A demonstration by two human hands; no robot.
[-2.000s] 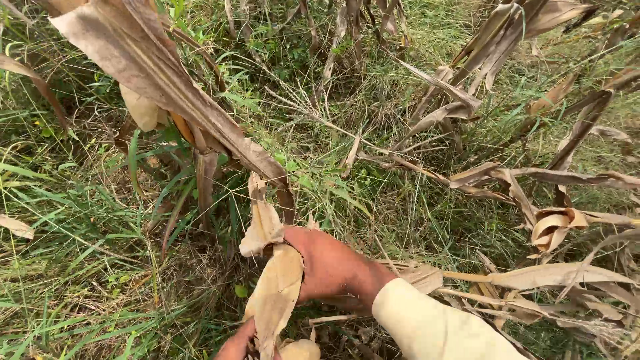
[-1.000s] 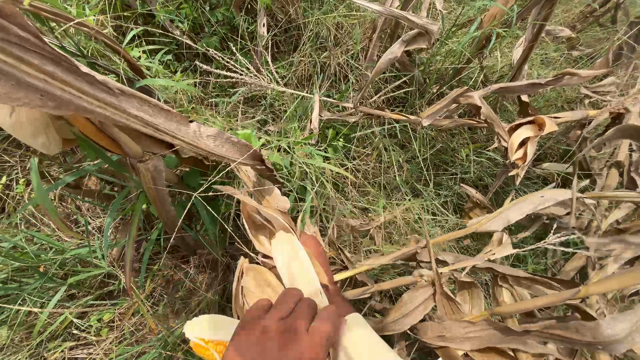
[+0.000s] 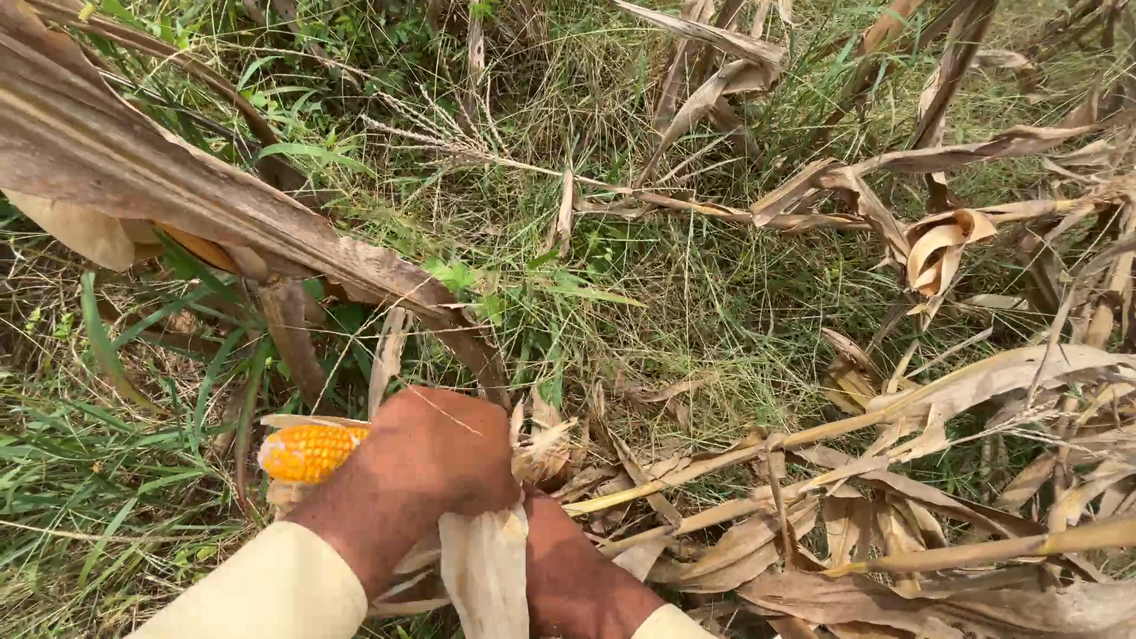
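An ear of corn (image 3: 312, 451) with orange-yellow kernels shows at the lower left, its tip pointing left. My left hand (image 3: 435, 453) is closed around the ear, and its fingers are hidden beneath. Just right of it and lower, my right hand (image 3: 550, 532) is mostly covered by the left; only its wrist side shows, beside the base of the ear and the stalk. A pale dry husk (image 3: 485, 568) hangs down between the two wrists. More husk lies along the ear's sides.
A broad dry corn leaf (image 3: 204, 191) slants across the upper left, over another husked ear (image 3: 202, 248). Dry stalks (image 3: 737, 457) and curled leaves fill the right side. A curled husk (image 3: 942, 253) stands at the right. Grass (image 3: 692, 311) and green weeds cover the ground.
The left hand has moved over the ear, near the right hand. More orange kernels show than one second ago, when only a little showed at the tip.
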